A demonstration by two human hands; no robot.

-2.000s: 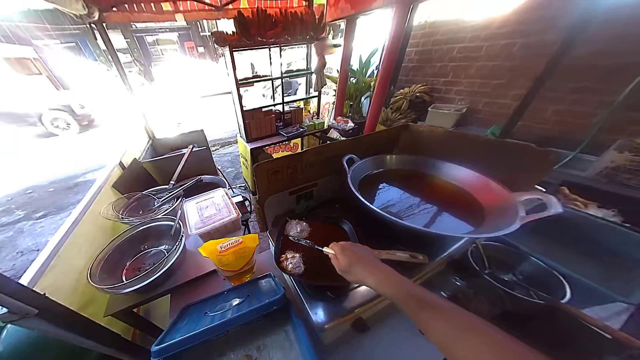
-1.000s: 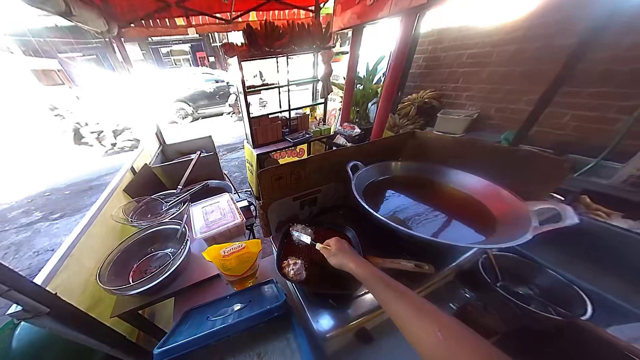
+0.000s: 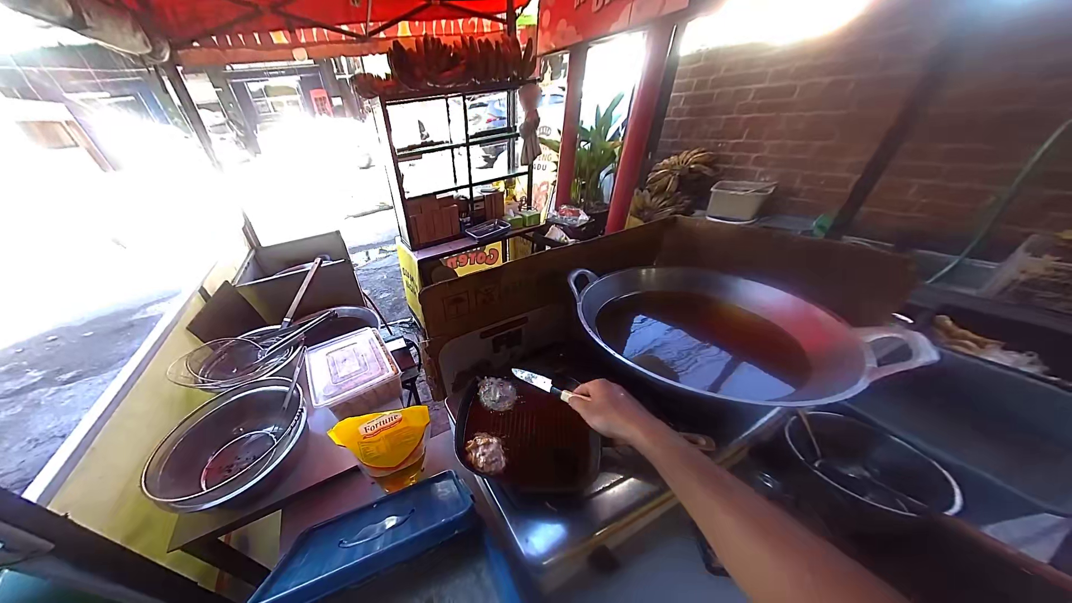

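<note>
My right hand [image 3: 610,409] grips the light handle of a knife or small spatula [image 3: 536,381], its flat blade pointing left over a dark ridged grill pan [image 3: 544,448]. In the pan lie two pale, lumpy pieces of food: one [image 3: 497,394] near the back left, just left of the blade tip, and another [image 3: 486,453] nearer the front left. Behind the pan and to its right is a large metal wok [image 3: 837,368] of dark oil. My left hand is not in view.
A yellow Fortune oil pouch [image 3: 381,435], a blue plastic lid [image 3: 377,523] and a lidded plastic box [image 3: 350,368] stand left of the pan. Metal bowls [image 3: 167,494] and strainers are farther left. A cardboard screen [image 3: 519,293] edges the stove; a wire-rimmed strainer [image 3: 955,494] is at right.
The blade has been lifted away from the back piece of food, and my right hand now sits at the pan's back right edge. The view has shifted somewhat.
</note>
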